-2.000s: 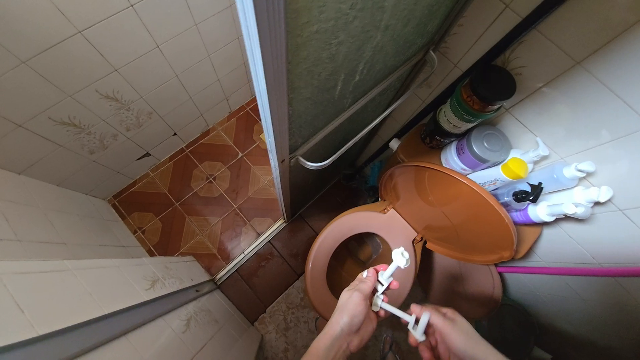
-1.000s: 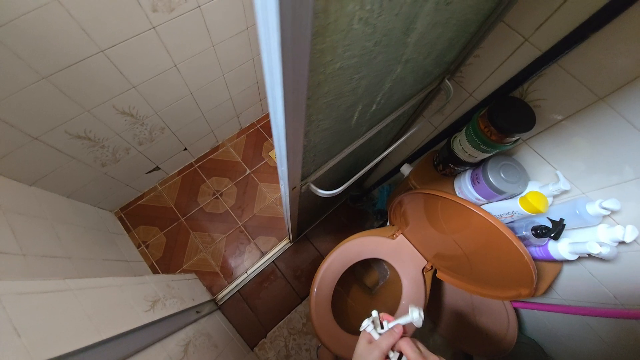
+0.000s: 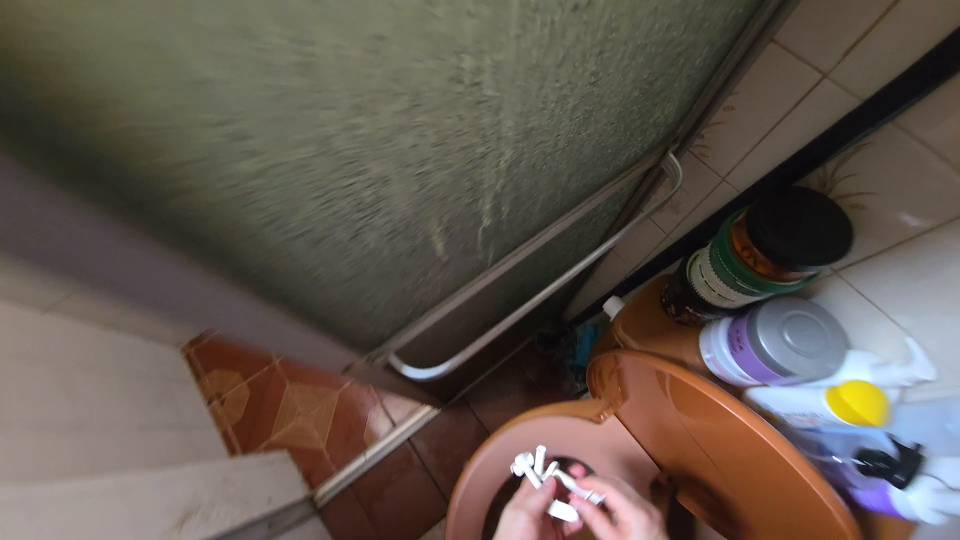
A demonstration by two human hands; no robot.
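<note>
Several small white plastic fittings show between my two hands at the bottom of the head view, above the open bowl of a toilet with a brown seat. My left hand grips some of them in its fingertips. Close beside it, my right hand pinches a white stem-like piece. A short white piece lies between the hands; which hand bears it I cannot tell. The brown toilet lid is raised behind the hands.
A textured glass shower panel with a white towel bar fills the upper left. On the toilet tank stand a black-lidded jar, a grey-lidded tub, a yellow-capped bottle and pump bottles. A metal floor track crosses the tiles.
The view has swung toward the glass panel and moved closer. My hands, apart two seconds ago with a long white piece between them, are now close together around the fittings.
</note>
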